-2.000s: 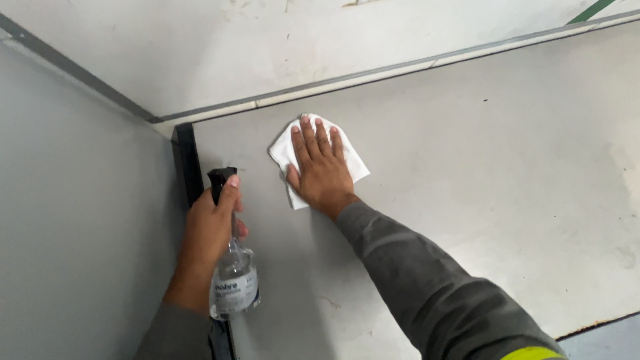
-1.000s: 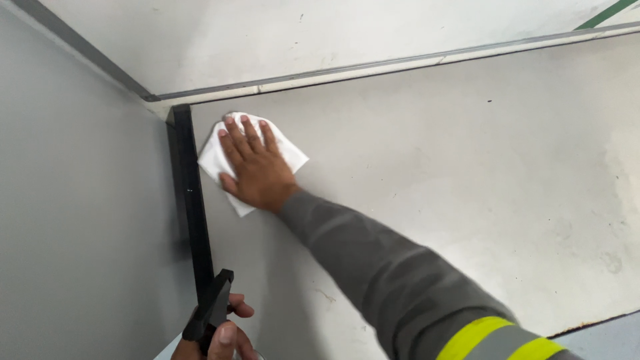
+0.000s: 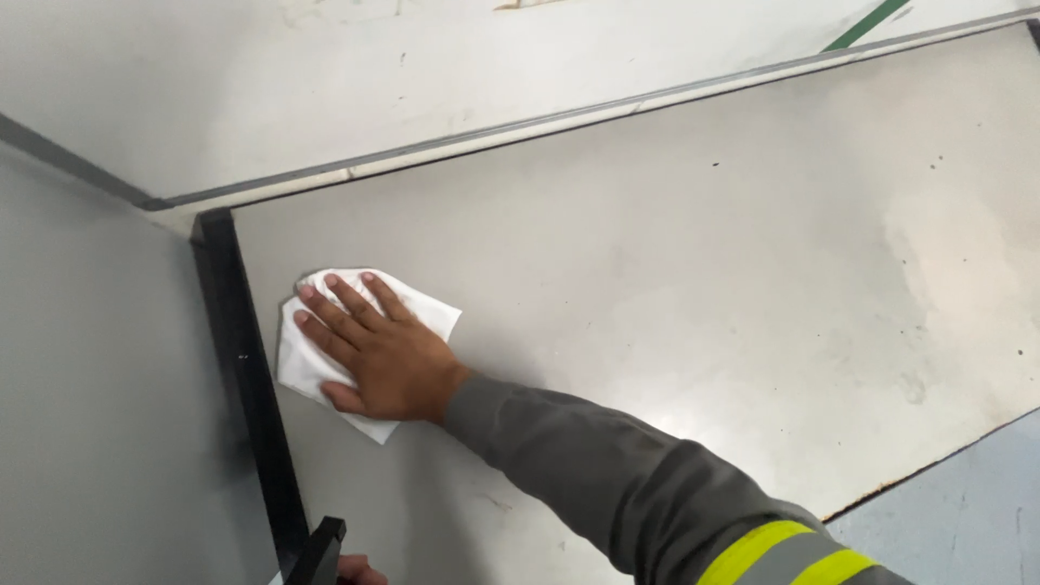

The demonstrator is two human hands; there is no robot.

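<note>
My right hand (image 3: 390, 357) lies flat with spread fingers on a folded white cloth (image 3: 305, 357), pressing it to the grey tabletop (image 3: 617, 268) near its left end. At the bottom edge, only a few fingers of my left hand (image 3: 359, 570) show, around the black trigger head of a spray bottle (image 3: 321, 552). The bottle's body and most of that hand are out of view. The bottle head is below the cloth, close to the black edge strip.
A black strip (image 3: 248, 366) borders the tabletop's left end, beside a grey panel (image 3: 97, 374). A whitish wall panel (image 3: 455, 73) with a grey rail runs along the far edge. Blue-grey floor (image 3: 959, 504) shows at lower right.
My right hand and the cloth have moved left across the tabletop, toward the black strip. My left hand and the spray bottle have dropped mostly out of view at the bottom.
</note>
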